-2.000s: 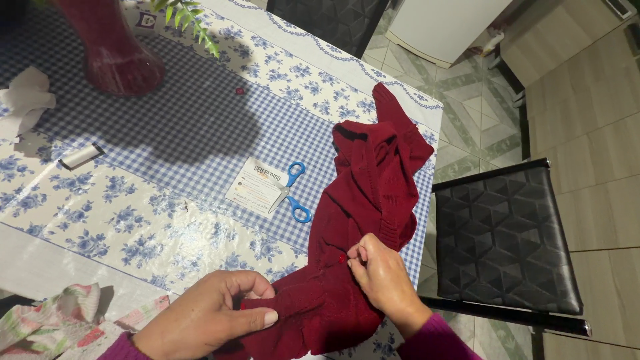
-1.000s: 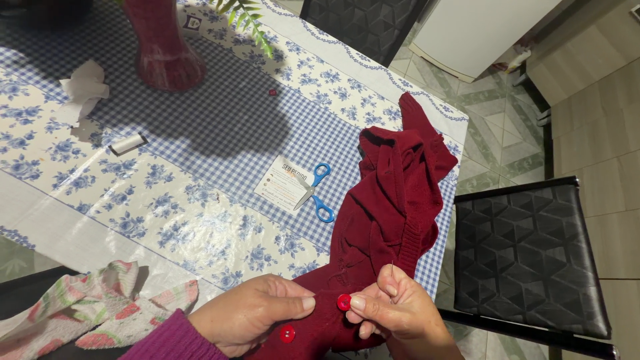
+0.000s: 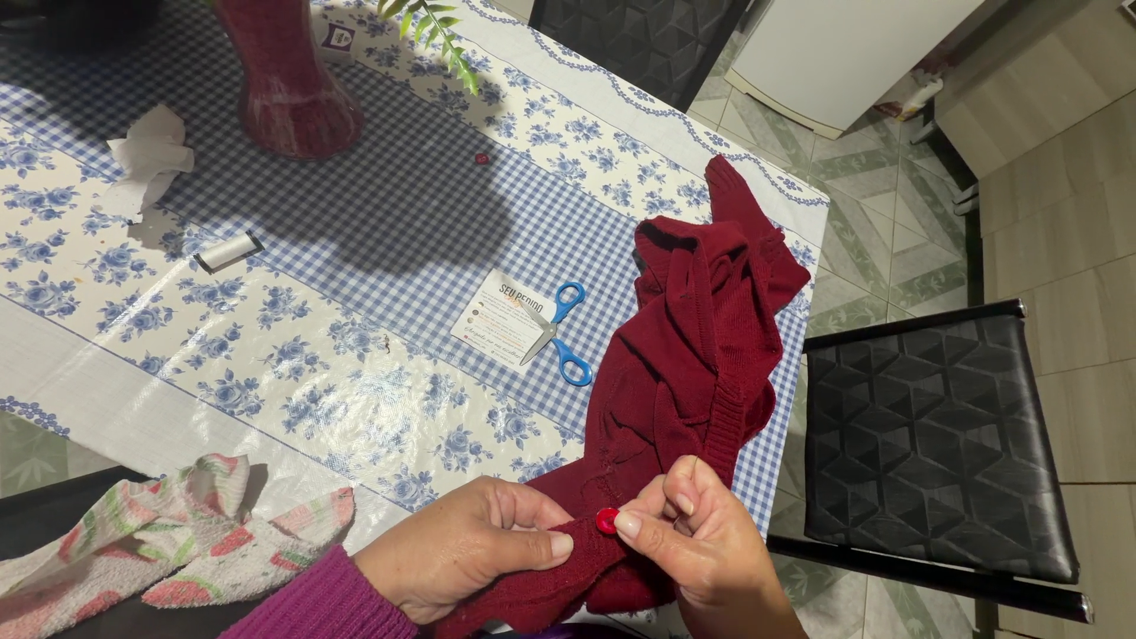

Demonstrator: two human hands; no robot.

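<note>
A dark red knitted garment [image 3: 674, 355] lies bunched over the right end of the table, its near part raised in both hands. My left hand [image 3: 470, 546] pinches the knit between thumb and fingers. Beside it, the thumb of my right hand [image 3: 697, 541] touches the edge of a shiny red button [image 3: 607, 521] at the garment's edge; the fingers are curled, and whether they hold a needle or thread cannot be seen. Open scissors with blue handles [image 3: 572, 364] rest partly on a printed card [image 3: 497, 318], left of the garment.
On the patterned tablecloth [image 3: 337, 408] are a thread spool [image 3: 229, 252], crumpled white paper [image 3: 153, 160], a small red button [image 3: 482, 159] and a dark pink vase [image 3: 297, 98]. A patterned cloth [image 3: 186, 541] lies at lower left. Black chairs [image 3: 936, 444] stand right and beyond the table.
Two seconds ago my right hand was closed beside the garment with no button plainly visible. One second ago two red buttons showed near my hands; now one shows there.
</note>
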